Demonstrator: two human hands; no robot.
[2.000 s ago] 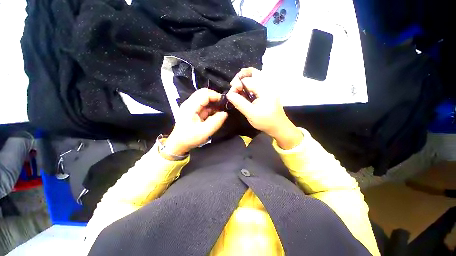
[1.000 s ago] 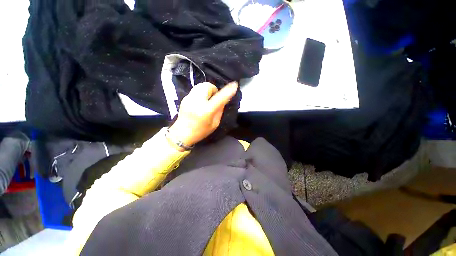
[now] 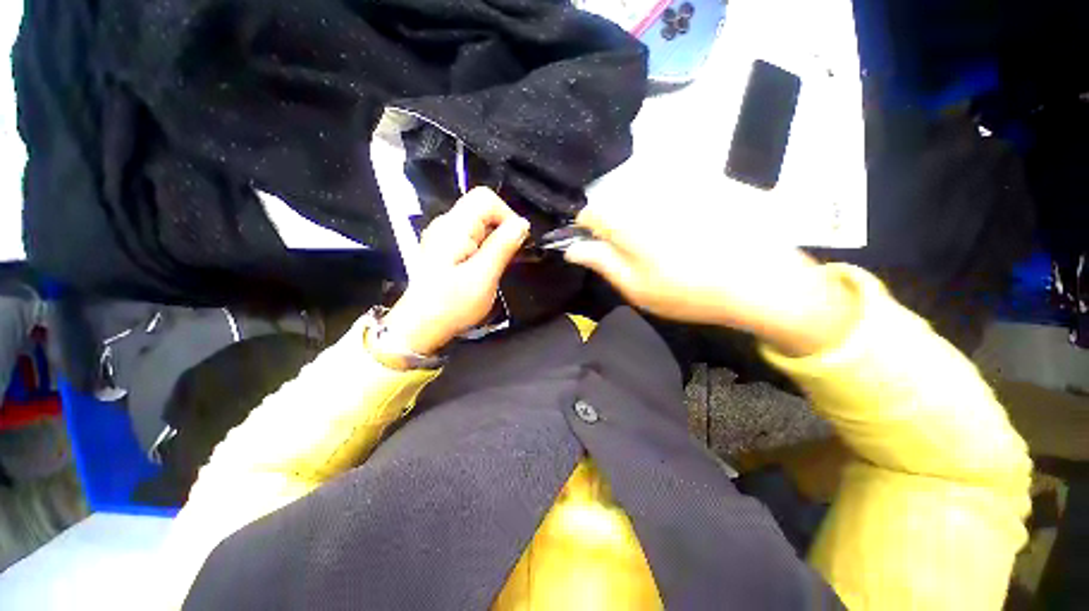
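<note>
A large black woolly coat with light flecks [image 3: 263, 119] is heaped on the table and hangs over its front edge. A whitish strip [image 3: 393, 191] and a thin white line show at its opening. My left hand [image 3: 460, 269] pinches the coat's black edge between thumb and fingers. My right hand [image 3: 651, 257] holds small snips [image 3: 561, 240] with a bright glint, their tips at the cloth beside my left fingertips. Any thread or button there is too small to tell.
A phone [image 3: 763, 124] lies on the white table [image 3: 824, 203] at right. A round pale blue dish [image 3: 693, 54] with several dark discs stands at the back. Blue bins with dark garments are on both sides, the left one [image 3: 102, 448] near my arm.
My right hand, out of sight one second ago, is back at the coat edge with the snips. My left hand has turned and pinches the edge. The view has shifted slightly.
</note>
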